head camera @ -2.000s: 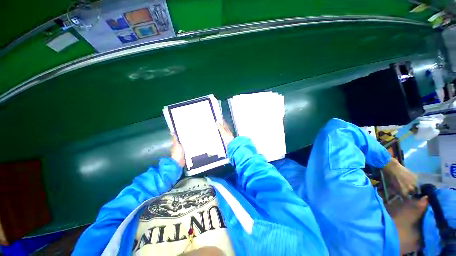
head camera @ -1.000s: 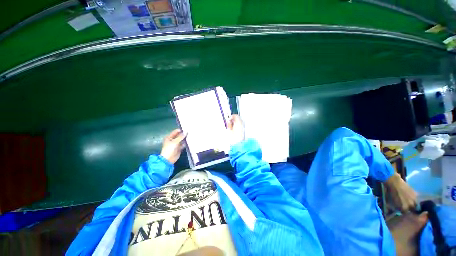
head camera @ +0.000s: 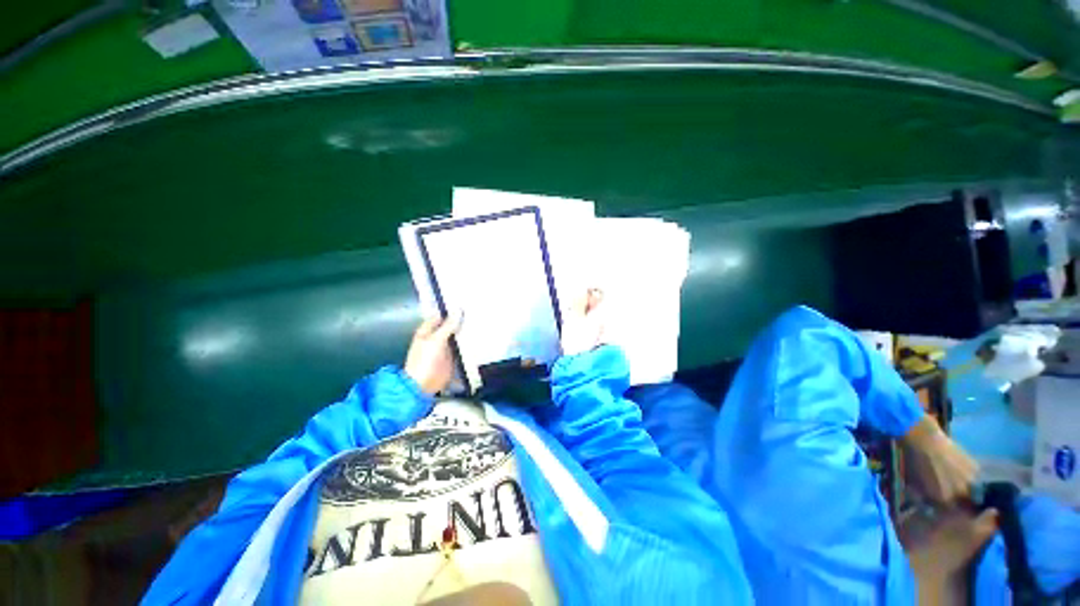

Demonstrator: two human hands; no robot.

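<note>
A display panel point(head camera: 492, 278) with a pale face, dark border and black lower end lies tilted over the pile in front of me. My left hand point(head camera: 434, 353) grips its lower left edge, thumb on top. A plain white separator sheet point(head camera: 521, 204) sticks out behind the panel's top and right side. My right hand point(head camera: 580, 322) is at this sheet's right part, fingers closed on it; its far fingers are hidden. The stack of white separator sheets point(head camera: 645, 290) lies directly right, partly behind my right hand.
The dark-green bench has a metal rail point(head camera: 663, 57) at the back and a printed instruction sheet point(head camera: 344, 30) above it. A reddish-brown box point(head camera: 47, 391) is far left and a black box point(head camera: 906, 266) far right. A neighbour's blue-clothed knee point(head camera: 799, 379) is close at my right.
A white sheet now shows behind the panel, past its top edge. The panel has shifted slightly right, and my right hand has moved from the panel's right edge to the sheet.
</note>
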